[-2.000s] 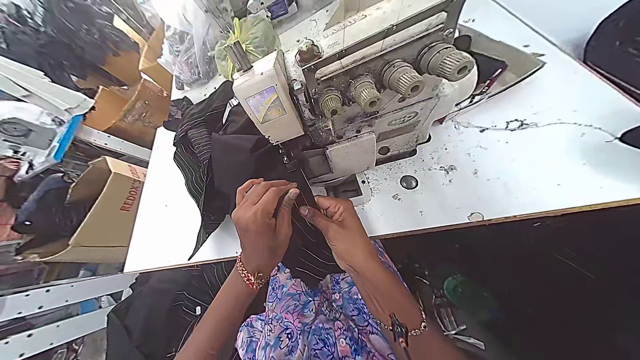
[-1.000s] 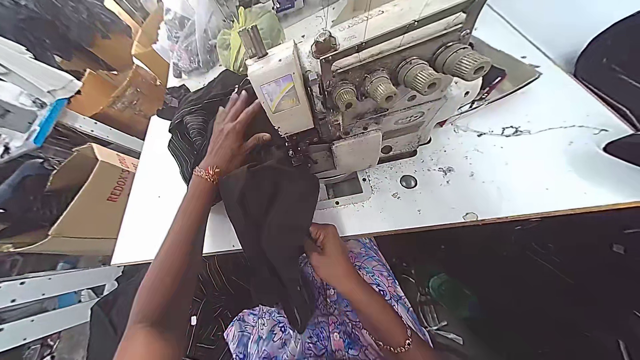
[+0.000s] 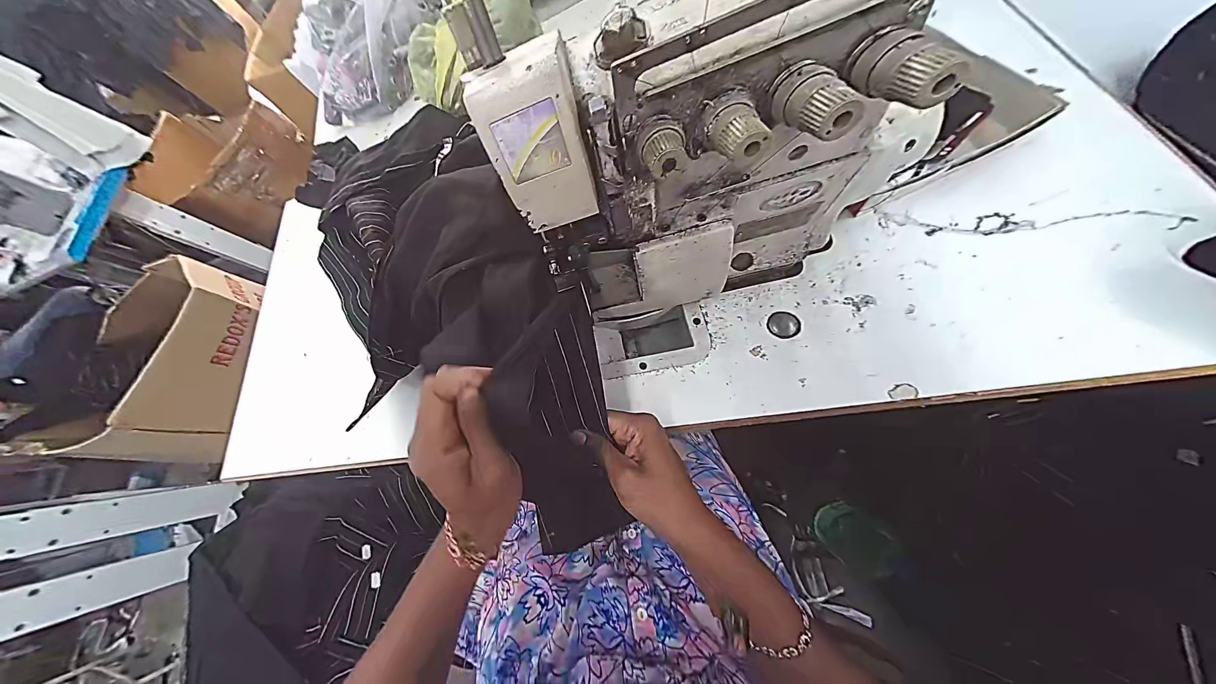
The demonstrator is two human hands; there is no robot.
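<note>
Black pinstriped fabric (image 3: 560,380) runs from under the presser foot area of an overlock sewing machine (image 3: 760,190) down over the table's front edge. My left hand (image 3: 465,456) grips a fold of it on the left. Its right edge is pinched between the thumb and fingers of my right hand (image 3: 646,465), just below the table edge. More of the dark cloth (image 3: 427,247) lies bunched to the left of the machine head. The needle is too small to make out.
The white table (image 3: 950,323) carries loose thread and lint on the right. Cardboard boxes (image 3: 180,361) stand at the left, near perforated metal rails (image 3: 104,541). Striped dark cloth (image 3: 332,570) hangs below the table's front left. Plastic bags (image 3: 370,57) sit behind the machine.
My left hand has come from the cloth beside the machine head toward the table's front edge and now grips the fabric. The fabric's striped side now shows between my hands.
</note>
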